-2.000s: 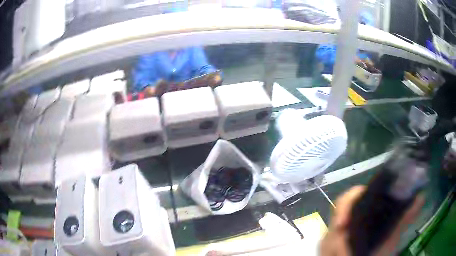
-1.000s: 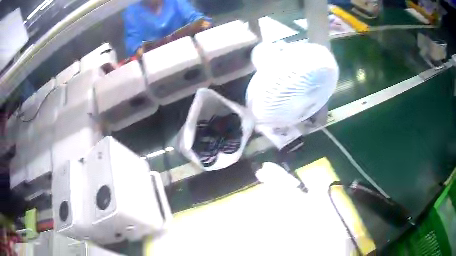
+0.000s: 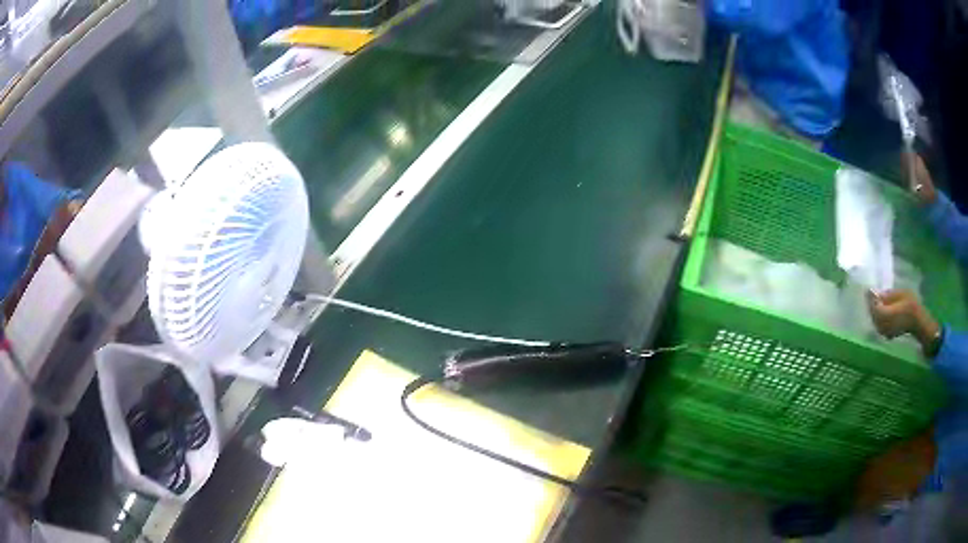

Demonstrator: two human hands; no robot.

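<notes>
Neither of my hands is in the picture. The electric screwdriver (image 3: 536, 366), a thick black cylinder, lies on the dark green bench at the mat's upper right edge, its thin bit pointing right toward the crate. Its black cord curves from the left end over the white work mat (image 3: 414, 467) with yellow edges. A crumpled white wad (image 3: 303, 440) lies at the mat's left edge with a slim dark stick beside it. The open white bag of black rings (image 3: 170, 430) is at the lower left.
A white desk fan (image 3: 228, 249) stands beside the bag. White projector units (image 3: 96, 228) are at the left edge. A green perforated crate (image 3: 812, 361) holds white wrapping at right. A person in blue reaches over it; another blue sleeve is at far left. A thin white cable crosses the bench.
The view has swung right, bringing the crate and another person's hands into the picture. The hand and dark object at lower right two seconds ago are gone. The screwdriver lies on the bench, as one second ago.
</notes>
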